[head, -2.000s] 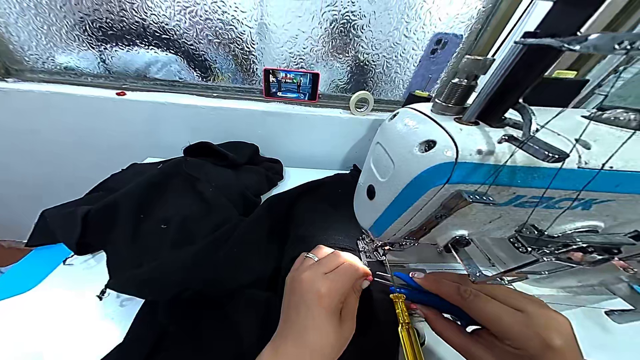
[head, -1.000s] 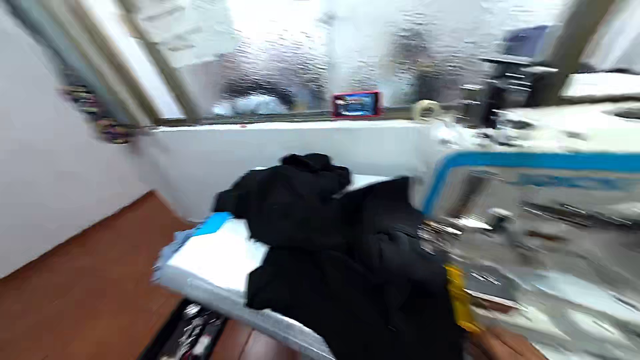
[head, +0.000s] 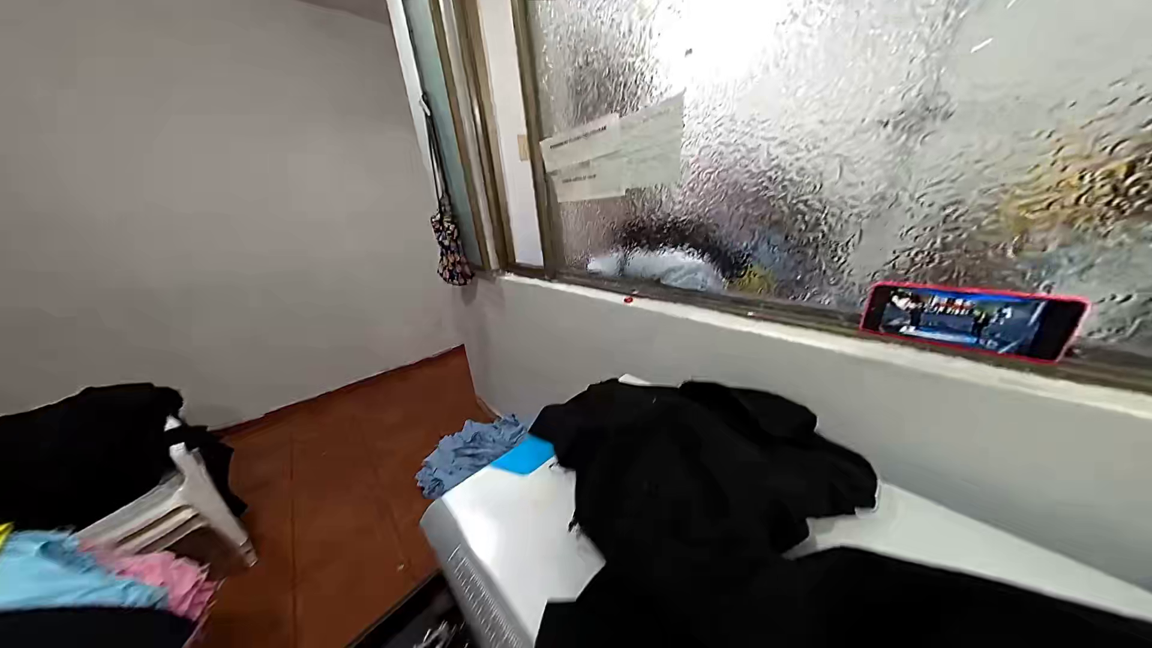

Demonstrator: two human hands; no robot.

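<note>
Neither of my hands shows in the view now. A heap of black fabric (head: 684,468) lies on the white sewing-machine table (head: 504,522) and runs off toward the lower right. A small blue piece (head: 524,456) sits at the table's left end, partly beside the black fabric. The sewing machine is out of view.
A phone in a red case (head: 976,319) leans on the sill of the textured window. Blue fabric (head: 468,453) lies beyond the table's left end. A white plastic chair (head: 193,499) bears black cloth (head: 90,450); light-blue (head: 76,571) and pink fabric (head: 166,580) lie at lower left.
The view has swung far left, away from the sewing machine. Two seconds ago my left hand was at the needle area and my right held blue-handled and yellow-handled tools; both hands are now out of view.
</note>
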